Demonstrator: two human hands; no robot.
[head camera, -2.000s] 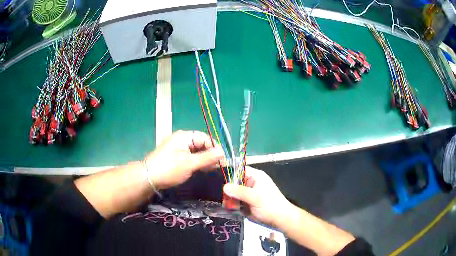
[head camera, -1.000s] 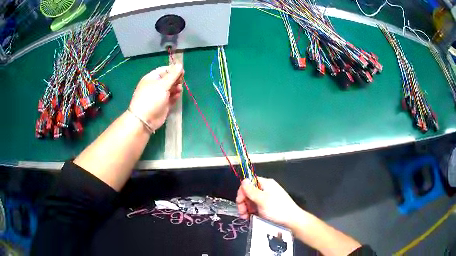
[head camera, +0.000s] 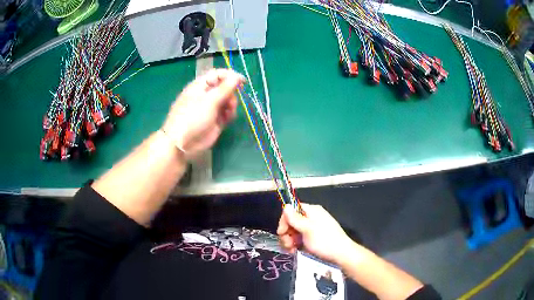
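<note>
My right hand is closed around the lower end of a bundle of loose wires just in front of the bench edge; any connector inside it is hidden. My left hand pinches a yellow and a blue wire between thumb and fingers, below and right of the machine's opening. The wire tips rise past the fingers and are blurred. The white-grey machine stands at the back of the green bench. Its black round head shows dark jaws pointing down, with no wire seen in them.
A heap of harnesses with red connectors lies left of the machine. Another heap lies to the right, with a narrower bundle beyond it. A thicker white cable runs beside the machine. A green fan stands back left. A blue stool is at right.
My left hand has left the red wire at the machine head, moved slightly right, and now holds yellow and blue wires. The jaws show again. My right hand has hardly moved since one second ago.
</note>
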